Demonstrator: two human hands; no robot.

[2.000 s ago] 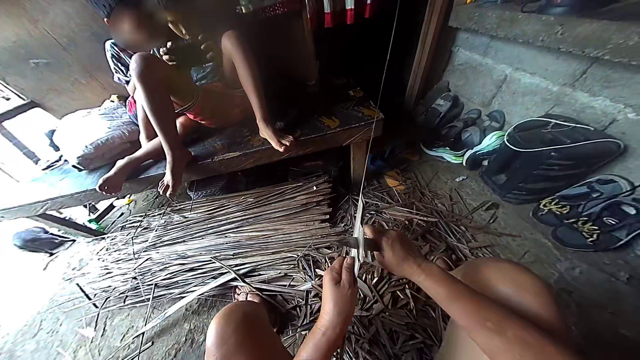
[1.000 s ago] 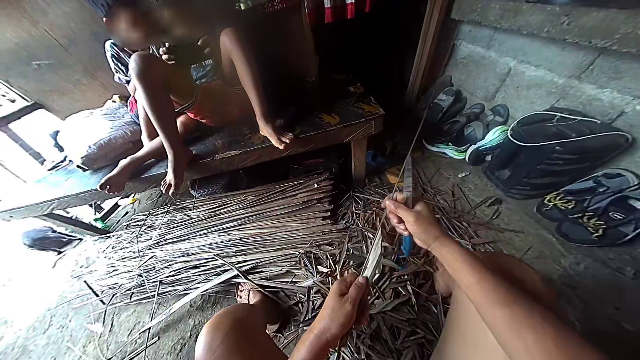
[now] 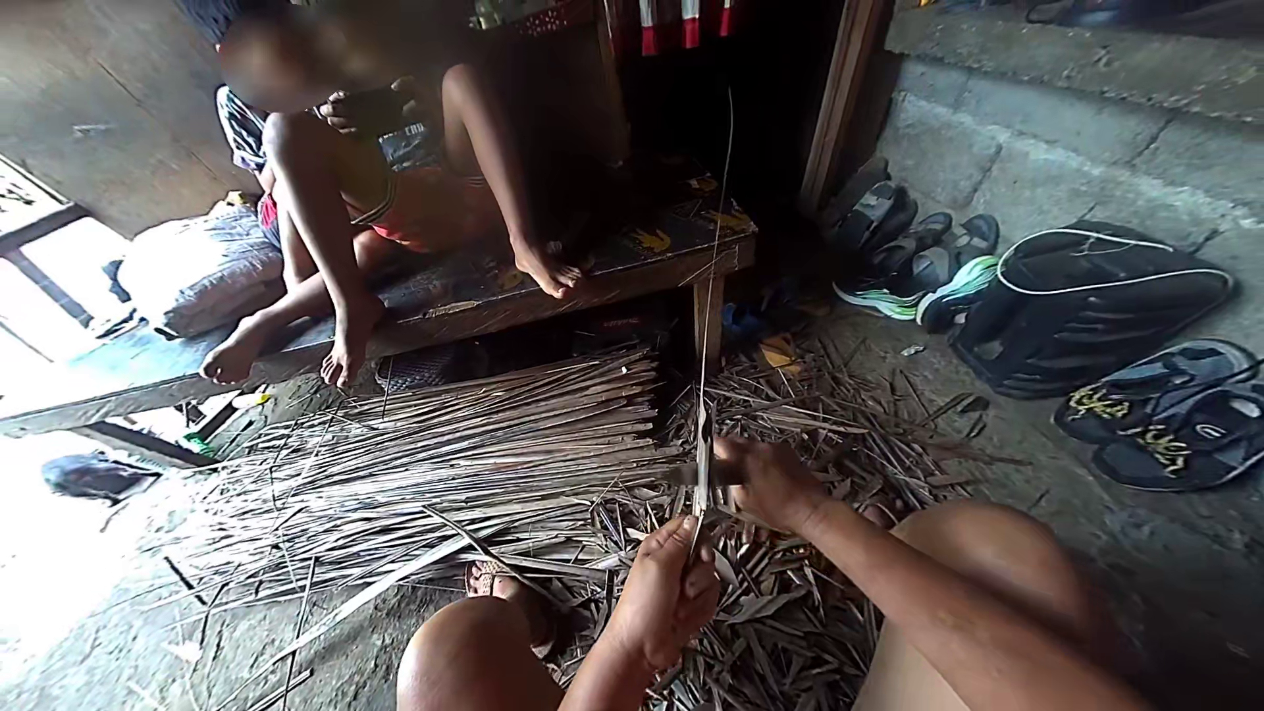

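Note:
My left hand (image 3: 670,583) is closed round the lower end of a long dried palm leaf strip (image 3: 703,459), which rises upright and thins to a fine rib above. Just above it, my right hand (image 3: 770,479) grips a knife; its dark blade (image 3: 696,475) is blurred and lies across the strip. The knife's handle is mostly hidden in my fingers. To the left on the ground lies a large bundle of thin dried ribs (image 3: 474,449). Brown leaf scraps (image 3: 780,622) are heaped under and around my hands.
Two people sit on a wooden bench (image 3: 553,301) at the upper left, beside a stuffed sack (image 3: 202,267). A black bag (image 3: 1086,306) leans by the concrete block wall (image 3: 1037,168), with sandals (image 3: 1165,420) and shoes (image 3: 948,286) near it.
One second ago my right hand held the knife higher and farther right, its blade pointing up, apart from the strip. Now the blade is back across the strip, close above my left hand.

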